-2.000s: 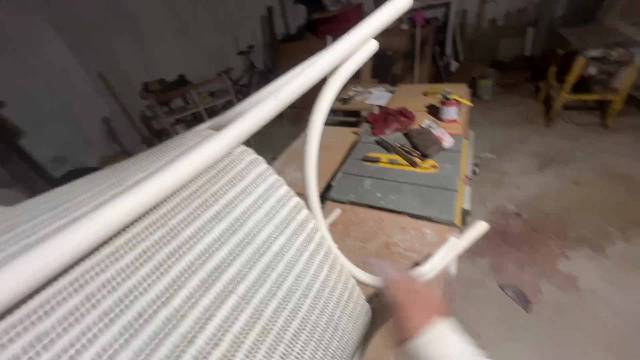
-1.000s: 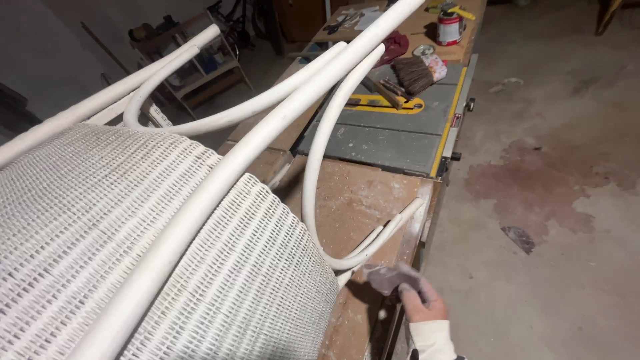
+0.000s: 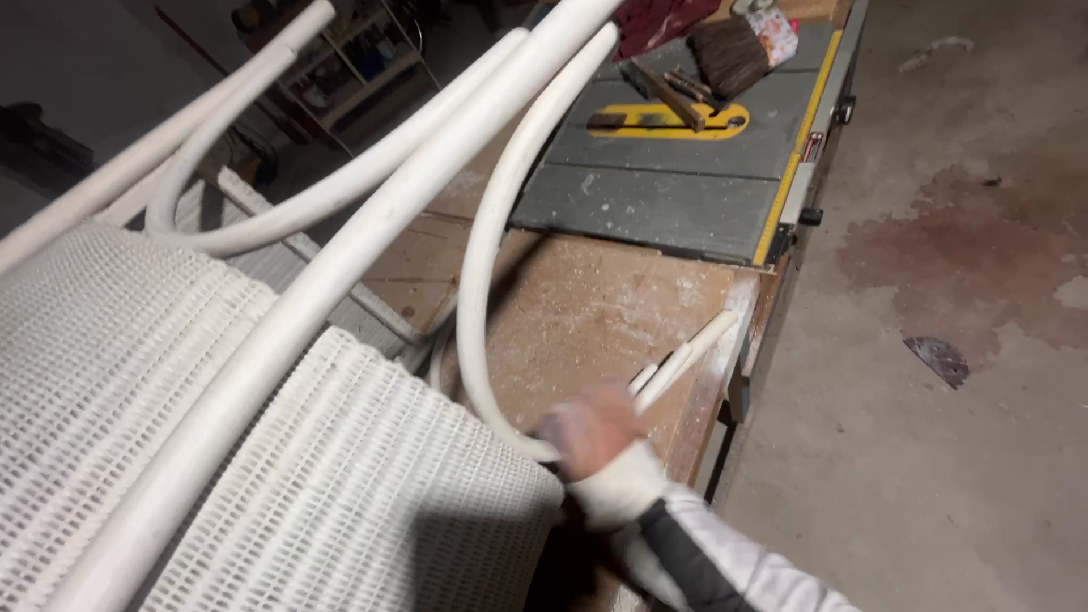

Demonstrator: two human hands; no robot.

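A piece of white woven wicker furniture (image 3: 365, 476) fills the left and lower part of the head view, tilted on a wooden bench. A long straight white pole (image 3: 289, 314) crosses it, and a curved white pole (image 3: 480, 255) bends down at its right corner. At the lower end of that curve is my right hand (image 3: 595, 429), blurred, closed around the white frame where the poles meet. Whether the grey sandpaper-like scrap seen earlier is under its fingers cannot be told. The pole ends (image 3: 688, 353) stick out beyond the hand. My left hand is not in view.
Beyond the dusty wooden bench top (image 3: 595, 314) stands a table saw (image 3: 663, 195) with a yellow insert (image 3: 722, 126). A wide brush (image 3: 735, 55), wood scraps (image 3: 671, 93) and a dark red cloth (image 3: 654, 30) lie on it. A dark flat piece (image 3: 935, 361) lies on the stained concrete floor.
My right hand, beside the corner with a grey scrap a second ago, is now on the frame at the foot of the curved pole. The view has tilted down since the first frame.
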